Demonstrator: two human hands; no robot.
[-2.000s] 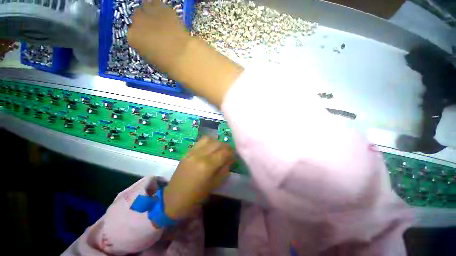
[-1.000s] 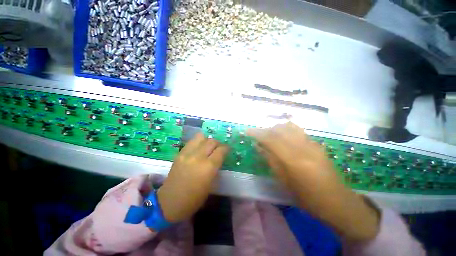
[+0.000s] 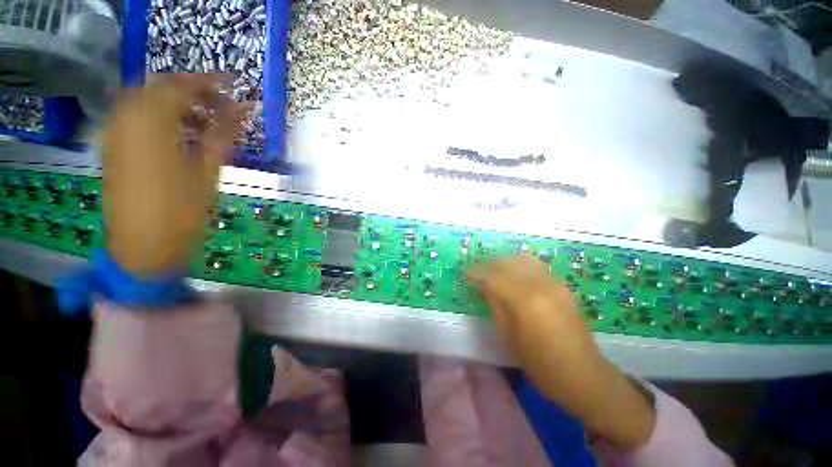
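Note:
My left hand (image 3: 169, 164), with a blue wrist strap (image 3: 137, 283), reaches over the front of the large blue bin (image 3: 276, 82) of silver capacitors (image 3: 208, 41). It is blurred; whether it holds a capacitor cannot be told. My right hand (image 3: 525, 301) is over the green PCB panel (image 3: 410, 260), right of the dark panel joint (image 3: 342, 246), fingertips at the board's components. The fingertips are blurred, and any part between them cannot be made out.
A pale component pile (image 3: 383, 55) lies right of the bin. Dark component strips (image 3: 506, 181) lie on the white surface. A black crumpled thing (image 3: 730, 146) is at the right. A fan (image 3: 55, 46) and a small blue bin (image 3: 62, 120) are at the upper left.
My left hand has moved from the board near the joint up and left to the large bin. My right hand came from the bin to the board and stays there. The view has shifted slightly.

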